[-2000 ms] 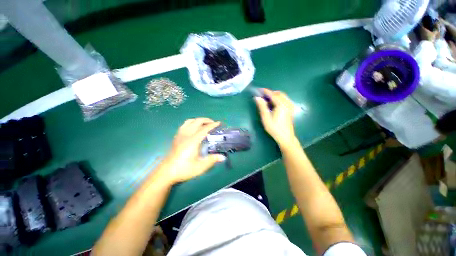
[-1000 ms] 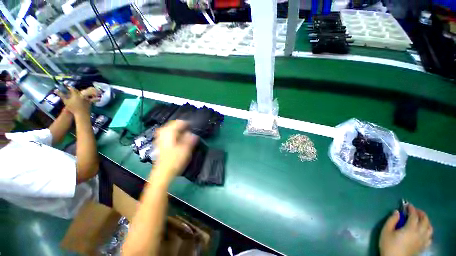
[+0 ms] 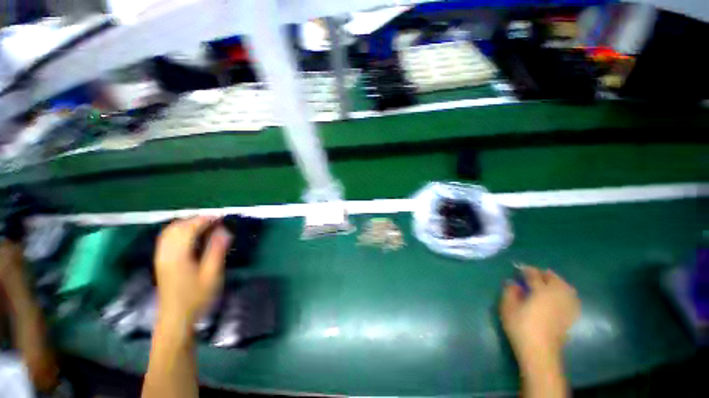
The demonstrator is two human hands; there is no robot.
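The view is blurred. My left hand [image 3: 186, 268] is over the stacked black housings [image 3: 247, 311] at the left of the green bench. A dark piece shows between its thumb and fingers, but I cannot tell if it is gripped or lies behind. My right hand [image 3: 540, 311] is at the right, closed around the blue-handled cutters [image 3: 522, 281], whose tip points up and left. The open bag of black parts [image 3: 462, 221] lies behind and left of my right hand. The pile of small metal pieces [image 3: 381, 233] is left of that bag.
The labelled bag [image 3: 326, 217] lies at the foot of the white post [image 3: 299, 124]. A green box [image 3: 89, 260] and another person's arm [image 3: 29, 319] are at the left. A purple basket [image 3: 702, 284] is at the right edge. White trays [image 3: 447, 65] stand across the belt.
The view has swung left, then partly back right. My left hand has left the housing it held at the bench front and is over the stacked housings. My right hand keeps the cutters.
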